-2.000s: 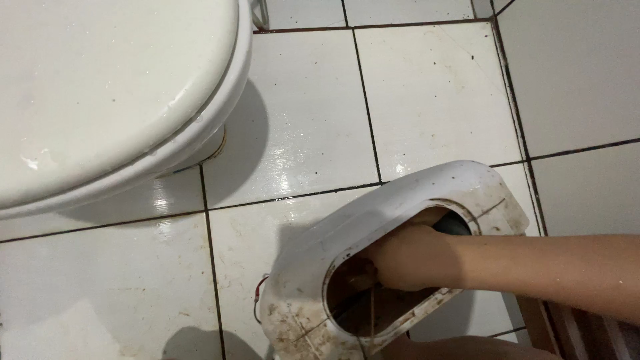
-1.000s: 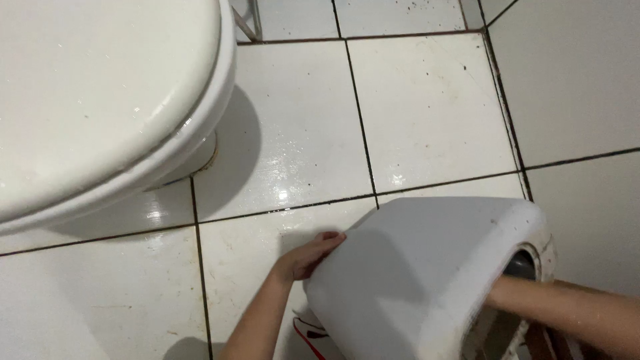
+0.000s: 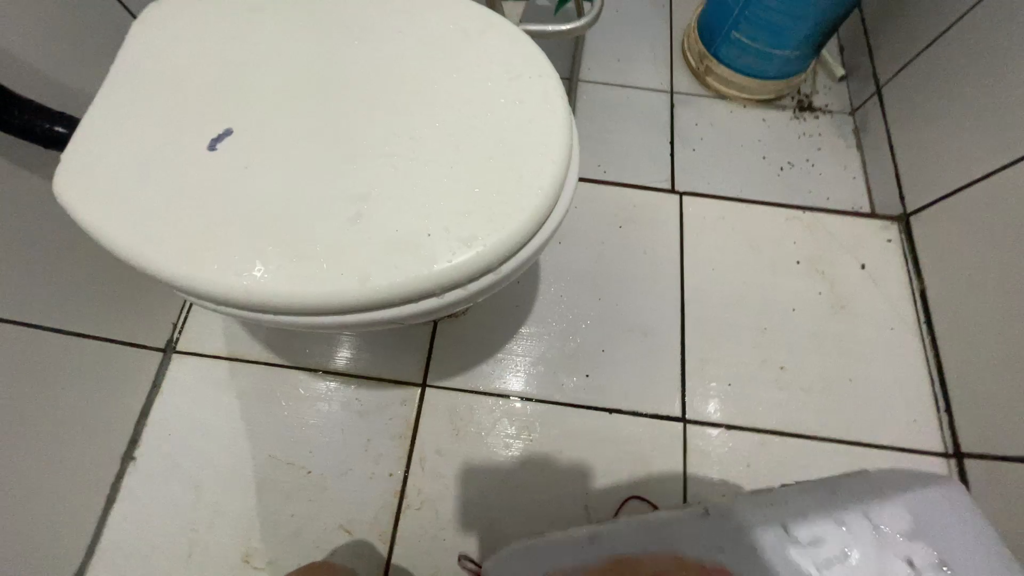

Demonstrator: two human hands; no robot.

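Note:
A white hollow casing [image 3: 832, 528] lies on the tiles at the bottom right, with a wet, shiny patch on its surface. At the lower frame edge, a thin strip of blurred skin, apparently my left hand [image 3: 640, 566], shows against the casing; its fingers and grip are cut off. My right hand is out of view. A thin red wire [image 3: 636, 502] loops out beside the casing's far edge. Another bit of skin shows at the bottom, left of the casing; which body part it is cannot be told.
A toilet with its white lid [image 3: 344, 160] down stands at the upper left. A blue cylindrical container [image 3: 776, 40] with a dirty pale base stands at the back right, near dark specks on the floor. A metal rail [image 3: 560, 28] is behind the toilet. Tiled walls rise on both sides.
The right arm, earlier reaching into the casing's opening, is no longer seen. The opening is out of sight too. The view has shifted, now showing the whole lid and the blue container.

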